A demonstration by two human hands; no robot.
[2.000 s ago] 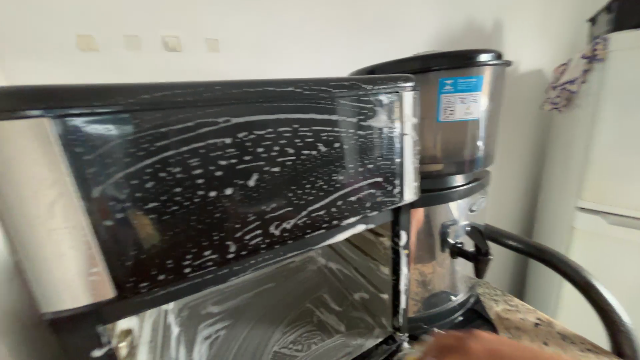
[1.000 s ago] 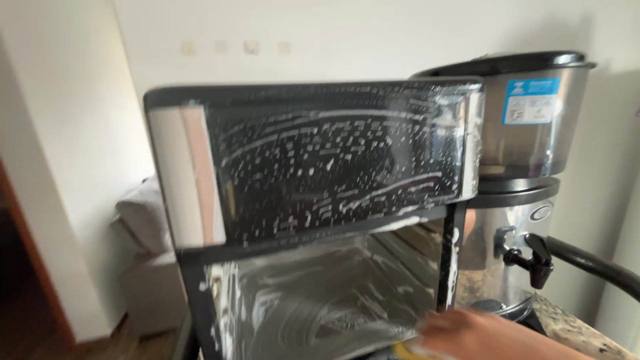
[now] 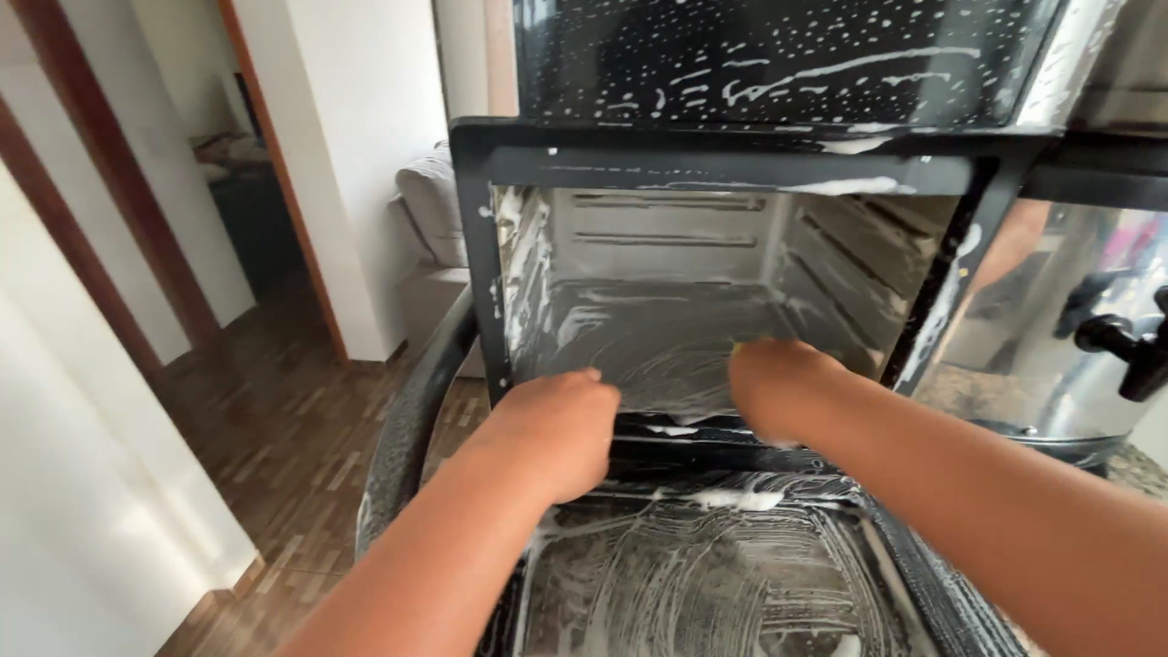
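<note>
A black countertop oven (image 3: pixel 474 246) stands with its glass door (image 3: pixel 693 584) lowered toward me, and white suds streak both the door and the cavity floor (image 3: pixel 657 338). At the left of the oven's mouth is my left hand (image 3: pixel 561 433), its fingers curled; whether it grips anything is hidden. My right hand (image 3: pixel 785 388) is at the right part of the opening, closed around something of which only a small yellow edge shows, perhaps a sponge. Foam dots cover the dark glass front panel (image 3: pixel 776 64) above the opening.
A metal water dispenser with a black tap (image 3: pixel 1118 342) stands close at the right on a granite counter (image 3: pixel 1136 470). A thick black curved bar (image 3: pixel 411 429) runs along the oven's left side. Farther left are a grey sofa (image 3: pixel 433 210), white walls and a wood-patterned floor (image 3: pixel 301 465).
The view has swung down and left, showing the lowered door. My left hand has come into view, and my right hand, low at the frame's edge before, now shows at the oven's mouth.
</note>
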